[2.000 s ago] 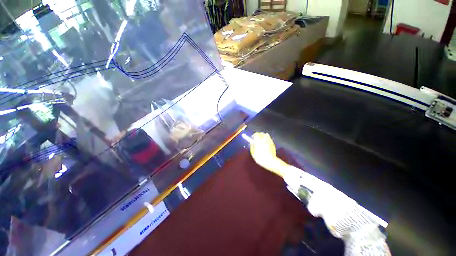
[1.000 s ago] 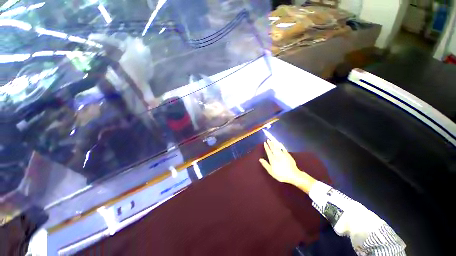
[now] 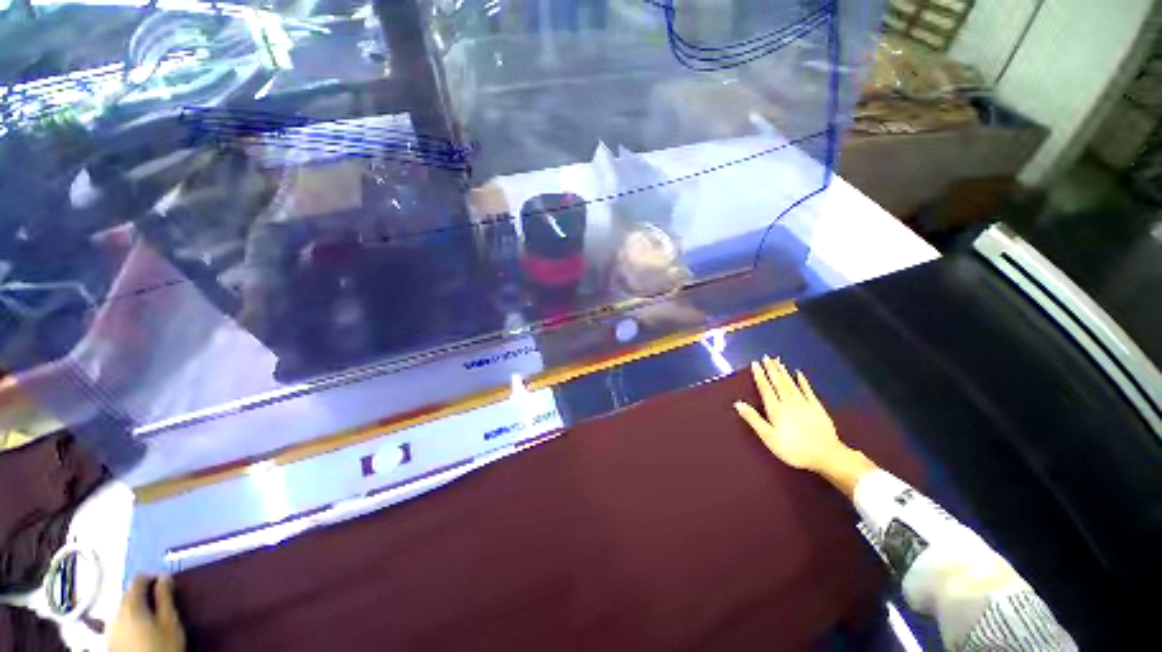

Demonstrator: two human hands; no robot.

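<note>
A maroon cloth panel (image 3: 599, 522) lies on the template base, its far edge beside a blue-bordered sheet with white strips (image 3: 331, 474). My right hand (image 3: 800, 423) rests palm down, fingers spread, on the panel's far right part. My left hand (image 3: 148, 619) is cut off by the bottom edge at the panel's left corner; whether it pinches the cloth cannot be told. The transparent template cover (image 3: 510, 166) stands raised behind, with dark lines and reflections. An orange-yellow strip (image 3: 663, 344) runs along the far side.
A white ring-shaped item (image 3: 74, 581) lies left of my left hand, by a dark maroon pile (image 3: 45, 510). A red-black item (image 3: 553, 248) and a pale bag (image 3: 647, 261) show through the cover. The black machine bed (image 3: 981, 369) and white rail (image 3: 1083, 318) are at right.
The view has swung left, bringing in the pile, the ring-shaped item and my left hand. My right hand has gone from holding a small white thing at the strip's end to lying flat on the panel.
</note>
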